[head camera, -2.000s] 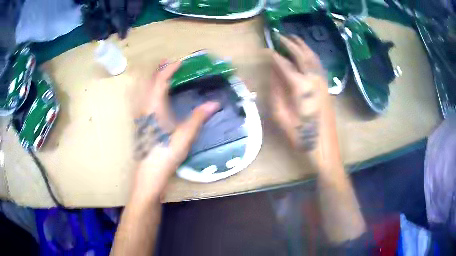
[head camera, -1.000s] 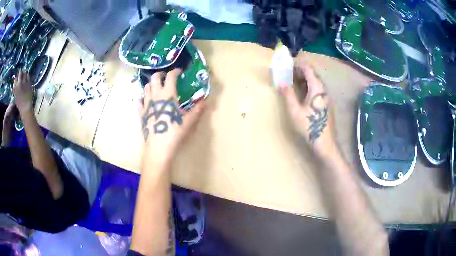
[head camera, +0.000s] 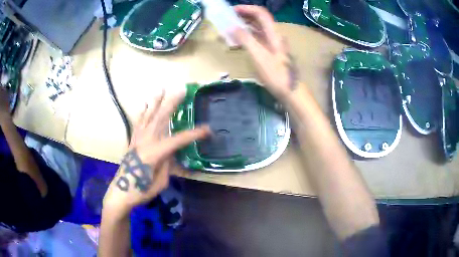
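Observation:
A green housing (head camera: 229, 163) lies on the tan board in front of me, its car-like end to the left and its dark inset panel facing up. My left hand (head camera: 151, 145) is at its left end, fingers spread and blurred, with one finger over the inset's left edge; whether it grips the housing is unclear. My right hand (head camera: 264, 45) is above and behind the housing and holds the white glue bottle (head camera: 221, 20), tilted with its upper end toward the top left. The bottle's tip is not clearly visible.
Another green housing (head camera: 166, 42) lies at the back left. Several more stand at the right, the nearest (head camera: 339, 118) upright in view. A black cable (head camera: 106, 75) crosses the board. Small white-and-dark pieces (head camera: 59, 78), a grey metal box (head camera: 63, 20) and a neighbour's arm (head camera: 22, 150) are at the left.
One green housing has come from the stack at the back left to the board's middle. My right hand has lifted the glue bottle and tilted it. The view has shifted.

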